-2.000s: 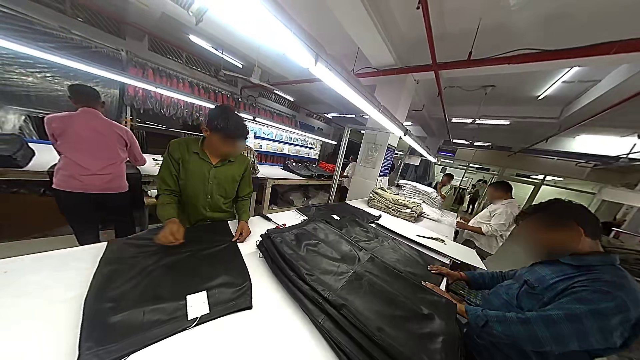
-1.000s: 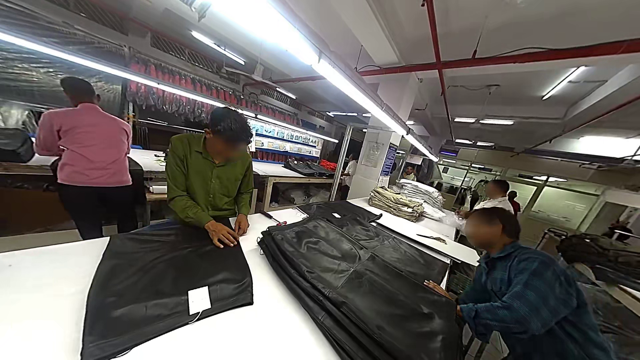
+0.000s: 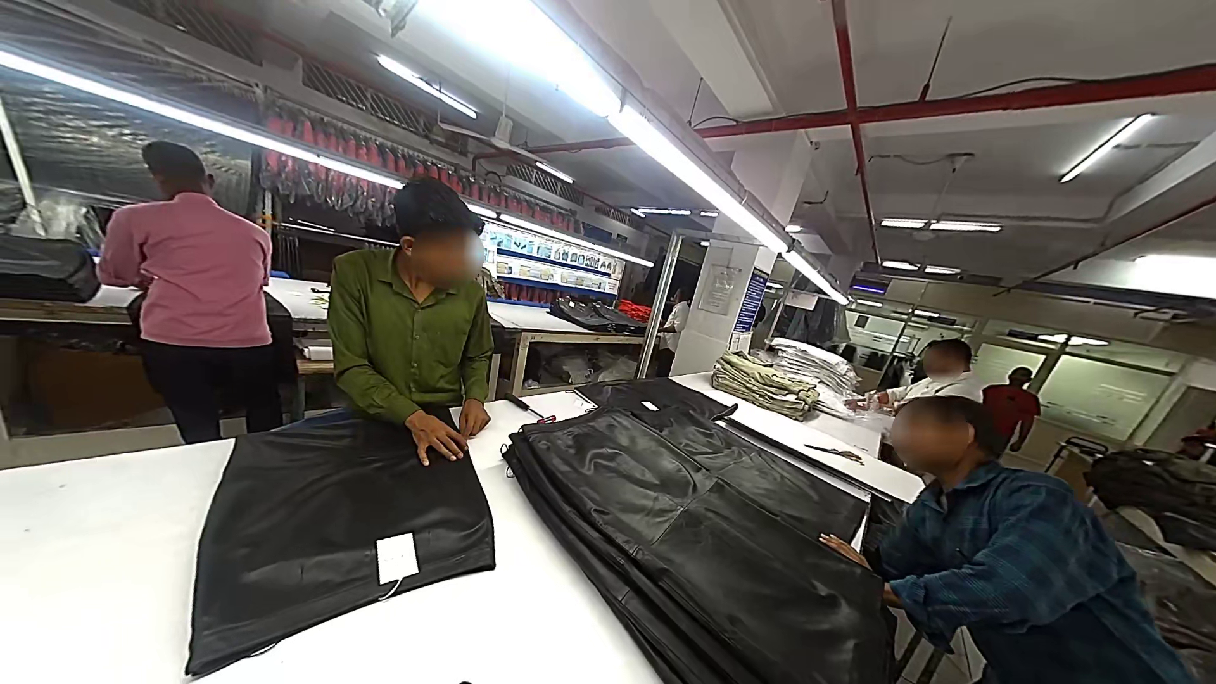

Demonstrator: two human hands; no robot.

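Note:
Neither my left hand nor my right hand shows in the head view. A black, leather-like garment [image 3: 332, 532] lies flat on the white tabletop [image 3: 85, 541], with a white tag [image 3: 396, 559] on a string near its lower edge. To its right is a thick stack of similar black garments [image 3: 722, 541], and another black piece [image 3: 636, 391] with a small white label lies at its far end. A co-worker in a green shirt [image 3: 408, 332] has both hands at the top edge of the single garment. Another in a blue checked shirt [image 3: 1026, 560] touches the stack's right side.
Scissors [image 3: 836, 452] lie on the table beyond the stack. Farther back are folded olive garments [image 3: 765, 385] and plastic-wrapped white ones [image 3: 812, 366]. A dark-handled tool [image 3: 525, 408] rests between the green-shirted co-worker and the stack. A person in pink [image 3: 204, 271] stands at the back-left table.
The green-shirted co-worker's hands have come together at the garment's top edge, and the head has turned toward the stack. The co-worker in the checked shirt has shifted position beside the stack.

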